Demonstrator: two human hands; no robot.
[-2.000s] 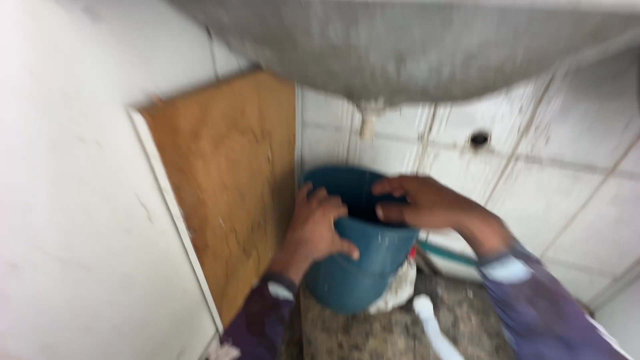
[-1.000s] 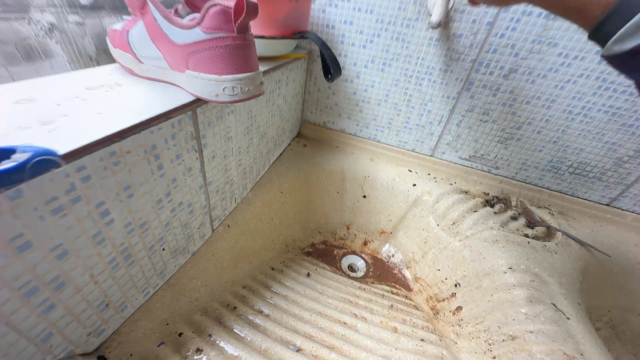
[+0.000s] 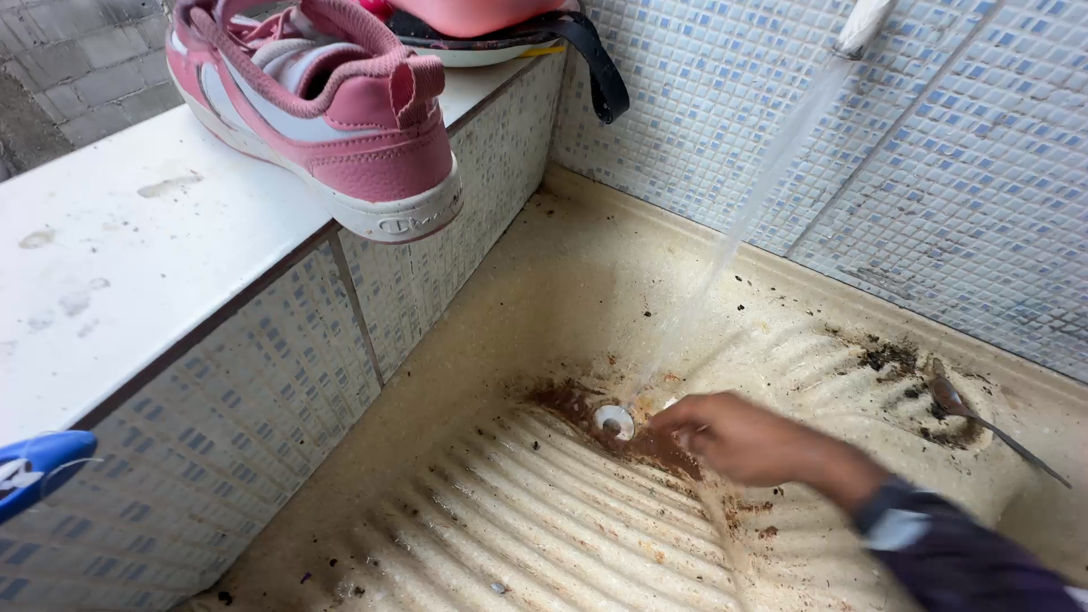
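Observation:
My right hand (image 3: 735, 438) reaches into a stained beige laundry sink (image 3: 544, 289), its fingers bent beside the white drain ring (image 3: 614, 422). Blur hides whether the fingers hold anything. Water (image 3: 752, 204) runs from a white tap spout (image 3: 865, 30) at the top and lands near the drain. Reddish-brown grime (image 3: 671, 455) lies around the ring. A metal spoon (image 3: 956, 404) rests in the dirt-flecked soap hollow at the right. My left hand is out of the picture.
A pink and white sneaker (image 3: 382, 161) overhangs the inner edge of the white ledge (image 3: 110, 255). Behind it sit a pink item (image 3: 476, 15) on a dish and a hanging black strap (image 3: 599, 68). Part of a blue object (image 3: 38, 472) shows at the left. Tiled walls border the sink.
The view has gone from a blue bucket, held by both hands, to this sink. Since one second ago, water has started running and my right hand has come down from the top right to the drain.

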